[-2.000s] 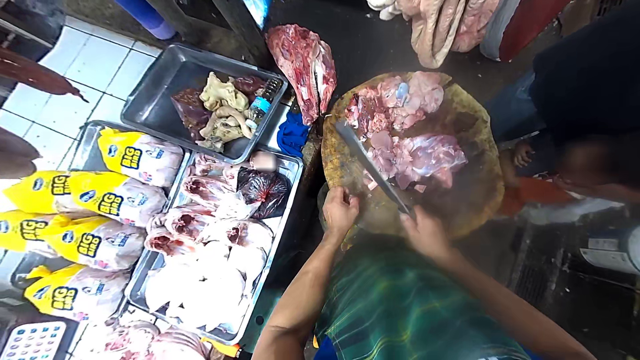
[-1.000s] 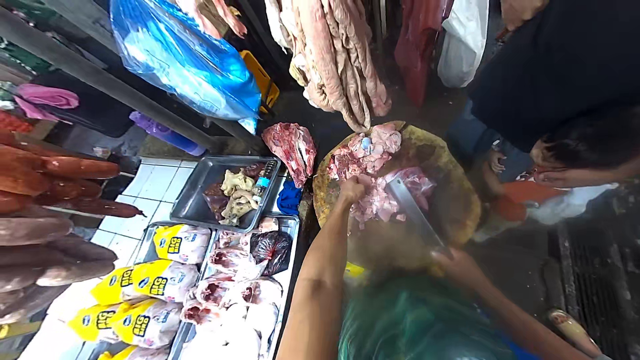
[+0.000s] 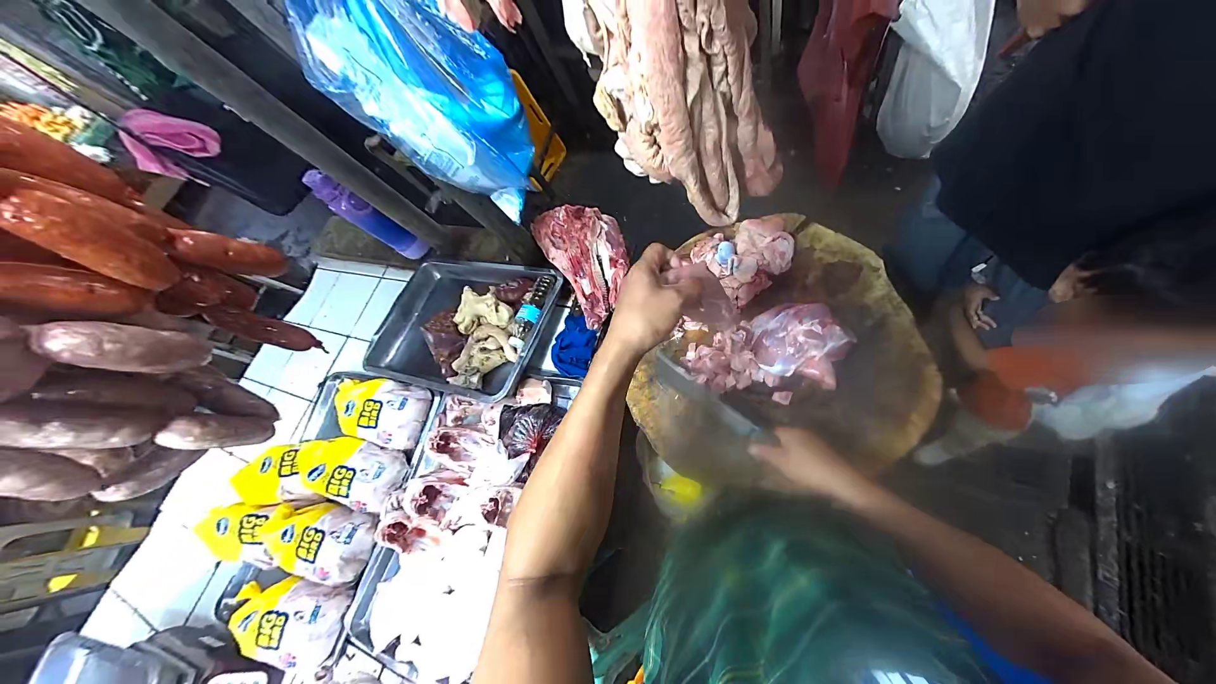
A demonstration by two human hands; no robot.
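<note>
My left hand [image 3: 654,296] is raised over the left edge of a round wooden chopping block [image 3: 883,380], its fingers around what looks like a piece of raw meat [image 3: 708,302], blurred. My right hand [image 3: 793,461] grips the handle of a cleaver [image 3: 708,399], whose blade points up and left over the near left part of the block. Cut pieces and a larger skinless piece of raw meat [image 3: 798,344] lie mid-block. Behind them is a pile of paler raw meat [image 3: 760,252] with a small blue spot.
Left of the block are a reddish meat piece [image 3: 584,256], a blue cloth [image 3: 575,348], a metal tray of offal [image 3: 399,332] and bagged whole chickens [image 3: 351,470]. Pale tripe-like offal [image 3: 684,95] hangs beyond the block; sausages [image 3: 85,228] hang at far left. A person [image 3: 1073,142] is at right.
My left hand was empty near the block's close edge two seconds ago, then reached to the meat; now it is at the block's left side. The cleaver's blade has moved left of the larger meat piece.
</note>
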